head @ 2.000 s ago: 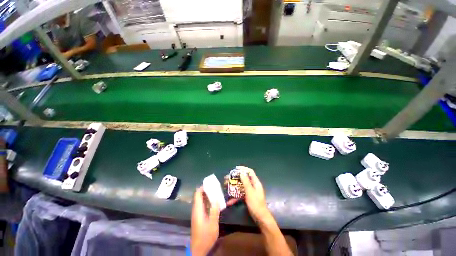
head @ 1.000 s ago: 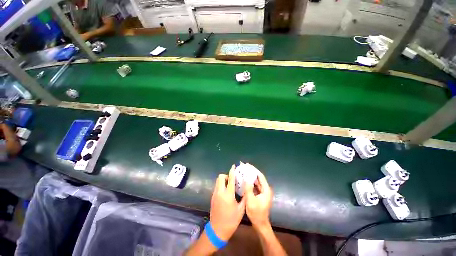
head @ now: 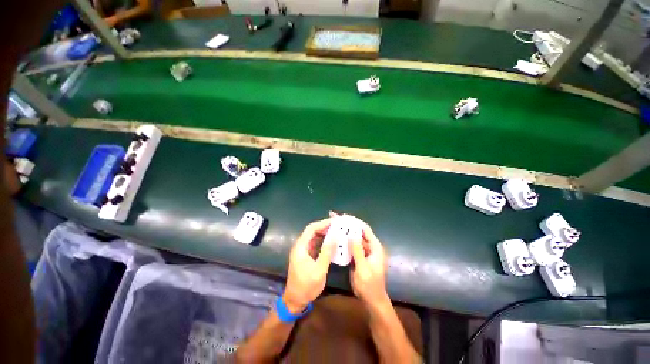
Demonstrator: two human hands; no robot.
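My left hand (head: 306,264) and my right hand (head: 369,266) hold one white adapter (head: 343,240) between them above the near edge of the bench. Its face with small dark socket holes points up toward me. The fingers cover its sides, and its underside is hidden. My left wrist wears a blue band (head: 291,310). To the left lie a single white adapter piece (head: 249,227) and a small group of white pieces (head: 249,180), one with coloured wires (head: 232,166). At the right several closed adapters (head: 547,250) lie grouped with pins showing.
A green conveyor belt (head: 285,105) beyond the bench carries a few white assemblies (head: 465,108). A white fixture strip (head: 131,173) and blue tray (head: 98,175) lie at left. Lined bins (head: 192,298) stand near left. A black cable (head: 499,313) crosses the right edge.
Two seconds ago the hands held a white cover and an open inner assembly apart; now they hold one joined piece, socket face up. Pieces on the belt have shifted right.
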